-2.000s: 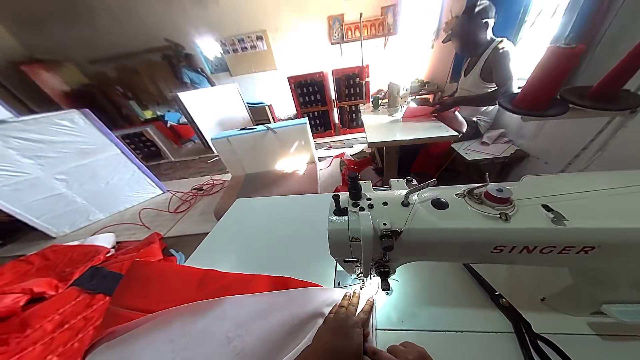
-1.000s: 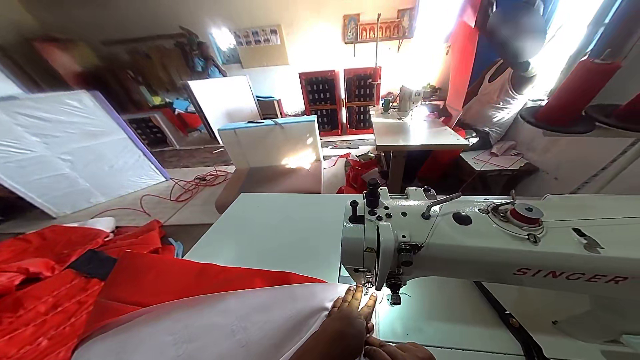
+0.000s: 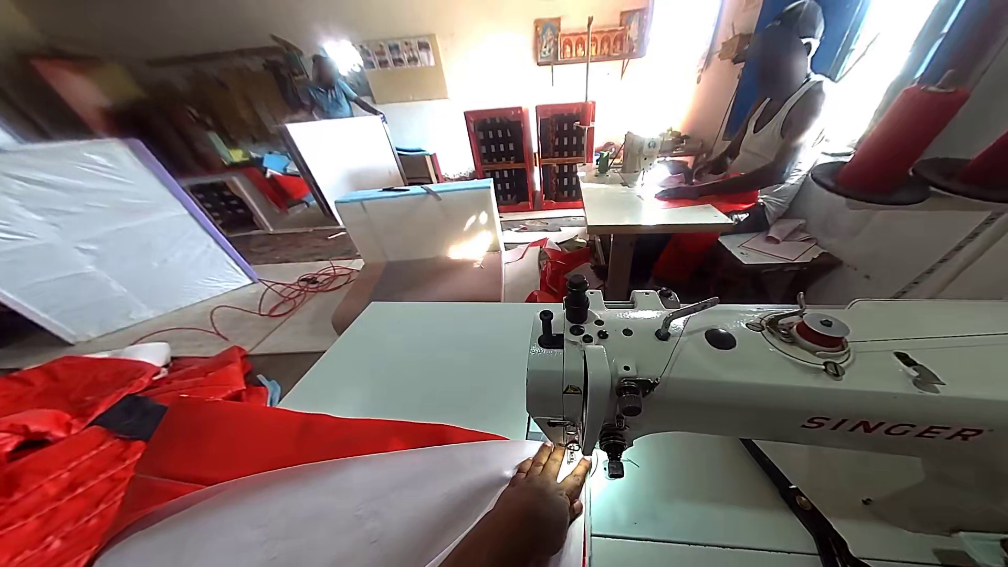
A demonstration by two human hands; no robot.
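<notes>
My left hand point(image 3: 543, 492) lies flat, fingers spread, on white fabric point(image 3: 339, 500), its fingertips close beside the presser foot point(image 3: 572, 449) of a white Singer sewing machine point(image 3: 748, 386). A lamp lights the needle area. Red fabric point(image 3: 276, 441) runs along the far side of the white piece and joins a gathered red heap point(image 3: 71, 449) at the left. My right hand is out of view. Black-handled scissors point(image 3: 803, 504) lie on the machine table under the arm.
Large red thread cones point(image 3: 898, 142) stand at the upper right. Across the room a co-worker point(image 3: 776, 134) sits at another sewing machine point(image 3: 642, 153); another person point(image 3: 335, 90) stands behind a white panel point(image 3: 346, 153). Red cable point(image 3: 295, 295) lies on the floor at left.
My right hand, seen at the bottom edge beside my left hand in both earlier frames, has gone out of view. The seated co-worker has moved between frames.
</notes>
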